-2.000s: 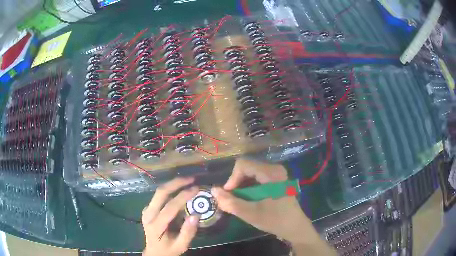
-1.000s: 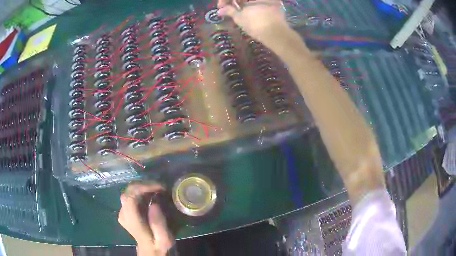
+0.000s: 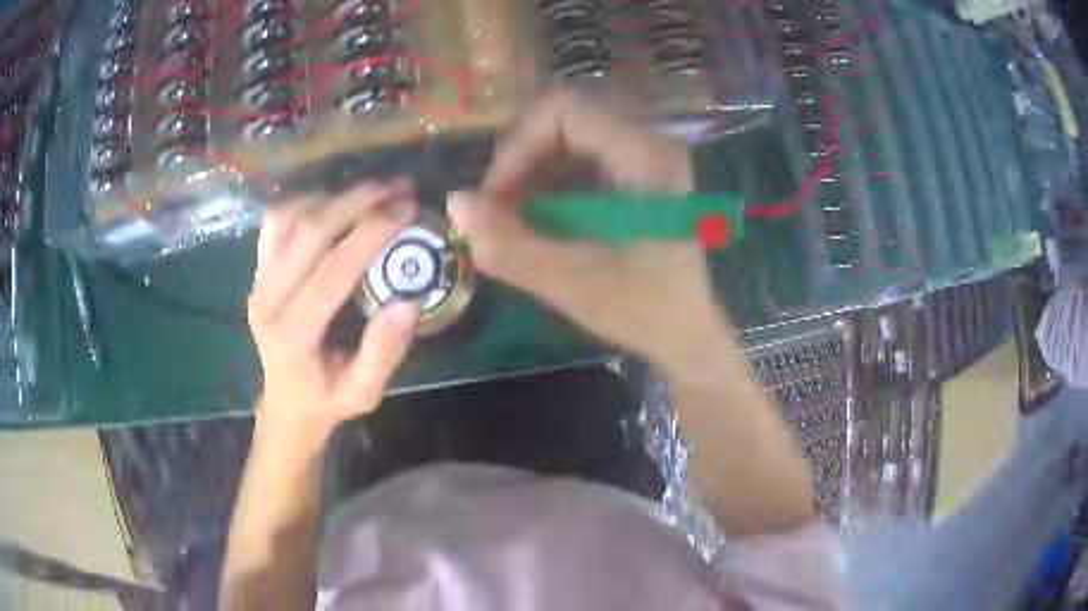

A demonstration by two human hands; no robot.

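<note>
A small round disc with white and black rings (image 3: 409, 267) sits over a brass-gold cup (image 3: 451, 313) on the green bench. My left hand (image 3: 320, 298) holds the disc's left side between fingertips and thumb. My right hand (image 3: 585, 233) grips a thick green probe (image 3: 632, 216) with a red end, its fingertips at the disc's right edge. The probe's working tip is hidden or too blurred to tell. A red cable (image 3: 797, 205) curves from the probe's red end towards the upper right.
A large clear tray (image 3: 179, 215) with rows of discs and red wires lies behind my hands. A ribbed greenish tray (image 3: 931, 179) is at the right. Filled trays (image 3: 802, 394) are low at the right, beside cardboard (image 3: 981, 418).
The view has tilted down. My right hand has come back from the tray's far side and now holds the green probe. The disc is at the cup, which was bare, with my left hand on it.
</note>
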